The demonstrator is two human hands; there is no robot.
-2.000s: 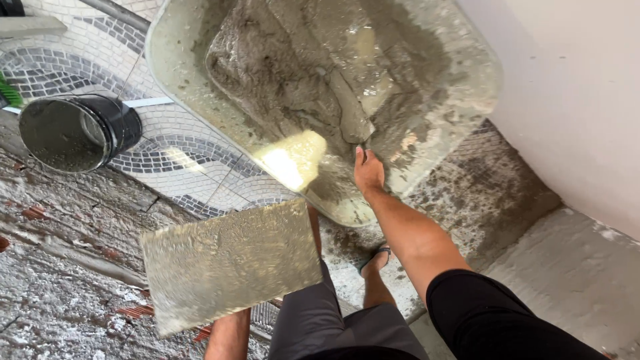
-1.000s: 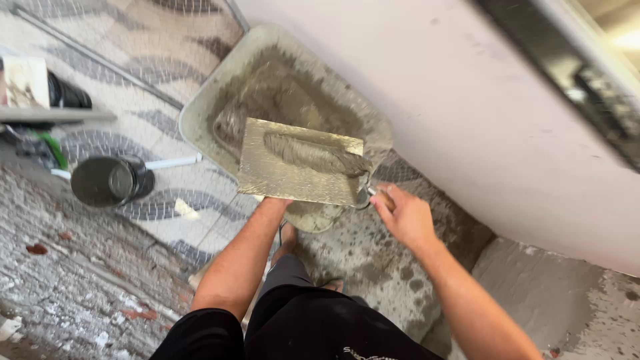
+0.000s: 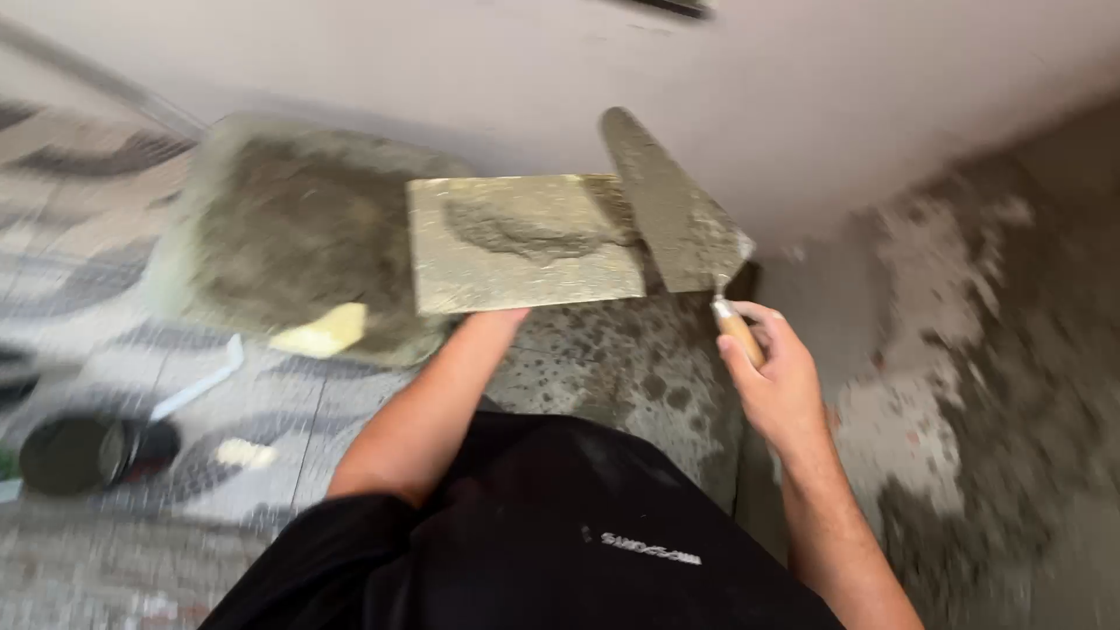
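My right hand [image 3: 774,367] grips the wooden handle of a pointed masonry trowel [image 3: 669,206], its blade coated with grey mortar and angled up to the left over the right end of a rectangular plasterer's hawk [image 3: 525,284]. A ridge of wet mortar [image 3: 525,236] lies across the hawk's face. My left hand [image 3: 499,317] is under the hawk and holds it from below; its fingers and the hawk's grip are hidden. Left of the hawk, and partly behind it, a large mixing tub [image 3: 179,236] contains grey mortar.
A dark bucket [image 3: 74,455] stands at the lower left, near a pale blue pipe [image 3: 199,381]. Ahead is a pale wall [image 3: 525,79]. The floor [image 3: 604,367] is spotted with mortar. Wet, patchy mortar covers a surface [image 3: 1032,420] at the right.
My right hand has brought the trowel out of the tub to the hawk. The hawk, bare of a mound two seconds ago, bears mortar. The view has swung to the right.
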